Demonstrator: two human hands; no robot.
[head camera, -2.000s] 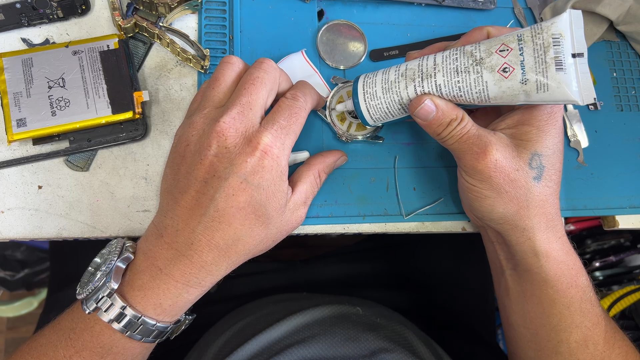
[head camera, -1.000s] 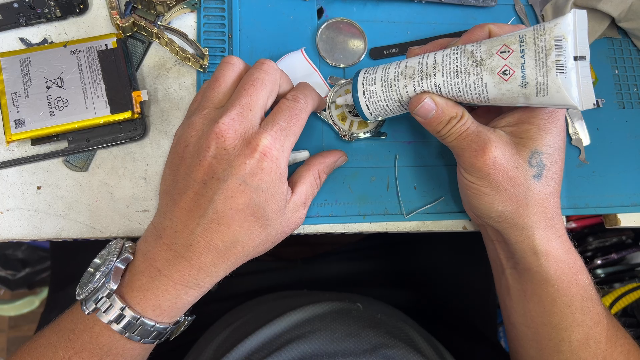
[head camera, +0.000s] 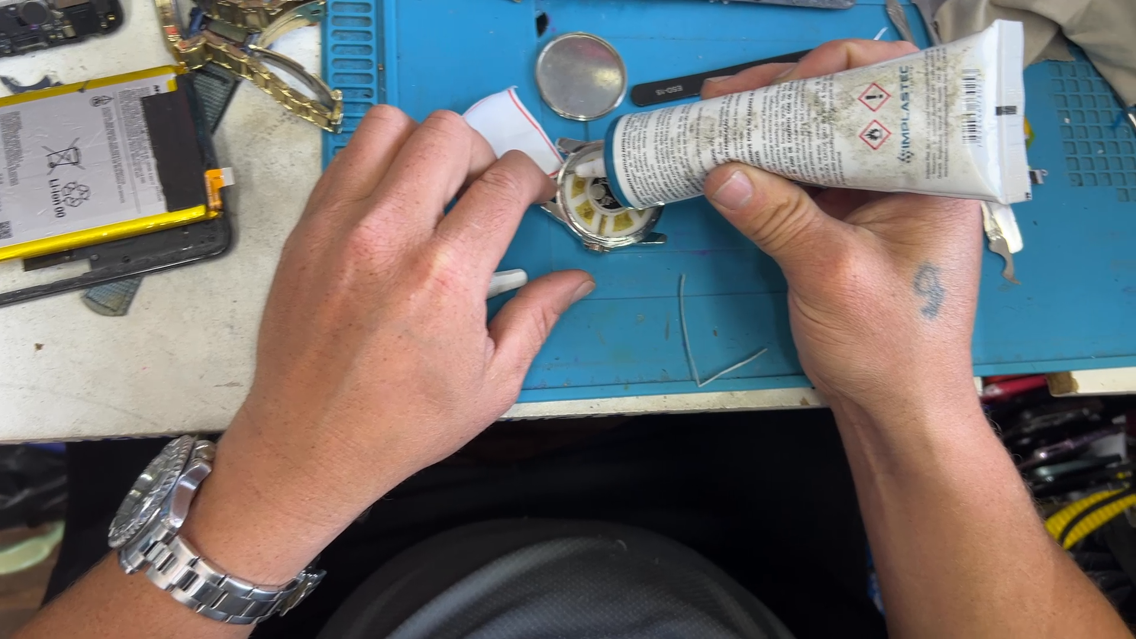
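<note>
My right hand (head camera: 870, 257) grips a white squeeze tube (head camera: 799, 133), tilted with its blue-collared end over an open wristwatch case (head camera: 612, 222) without a strap. The tube hides its own tip and part of the case. Index finger at the rim, my left hand (head camera: 390, 275) steadies the case on the blue mat; its thumb stands apart. A white plastic piece (head camera: 507, 282) shows between that thumb and the fingers. Behind the case lie a red-edged white slip (head camera: 513, 129) and a round metal-rimmed disc (head camera: 581, 76).
Black tweezers (head camera: 674, 89) lie behind the tube on the blue silicone mat (head camera: 621, 346). A thin bent wire (head camera: 694, 355) is near its front edge. At the left are a lithium-ion phone battery (head camera: 80, 169) and gold-coloured metal watch bands (head camera: 266, 71). Grey cloth (head camera: 1029, 27) lies at the back right.
</note>
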